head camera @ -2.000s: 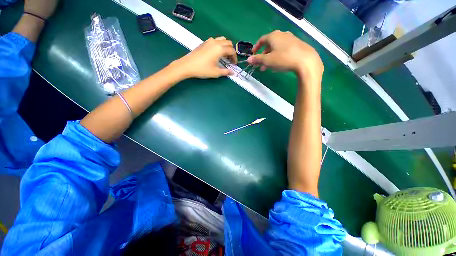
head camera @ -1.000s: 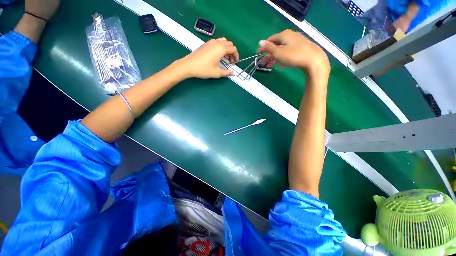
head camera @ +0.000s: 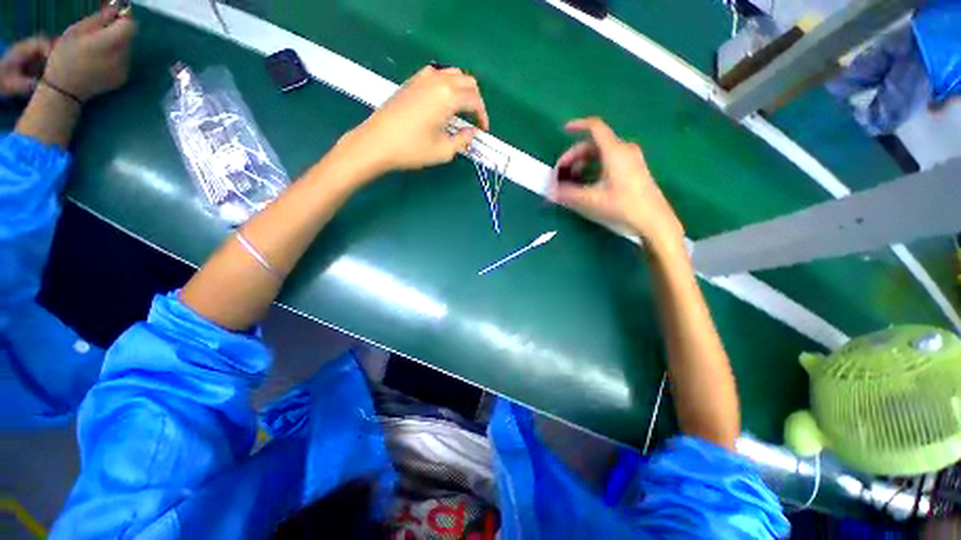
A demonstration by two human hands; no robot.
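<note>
My left hand (head camera: 430,118) is closed on a few thin sticks (head camera: 491,190) at the white rail; the sticks hang out below its fingers in a narrow V over the green bench. My right hand (head camera: 603,181) is to the right at the rail, thumb and forefinger curved apart; it is slightly blurred, and no object shows between its fingers. A single pointed swab (head camera: 517,253) lies on the green bench top (head camera: 400,237) below the hands, its white tip to the upper right.
A clear plastic bag (head camera: 223,148) with white sticks lies at the left. A small black block (head camera: 286,70) sits by the white rail (head camera: 348,76). Another person's hands (head camera: 90,53) are at the far left. A grey upright (head camera: 832,216) and green fan (head camera: 887,399) stand right.
My right hand has moved down and away from the sticks, its fingers apart. The sticks in my left hand now point down. The watch bodies on the belt are out of sight. The view has shifted slightly.
</note>
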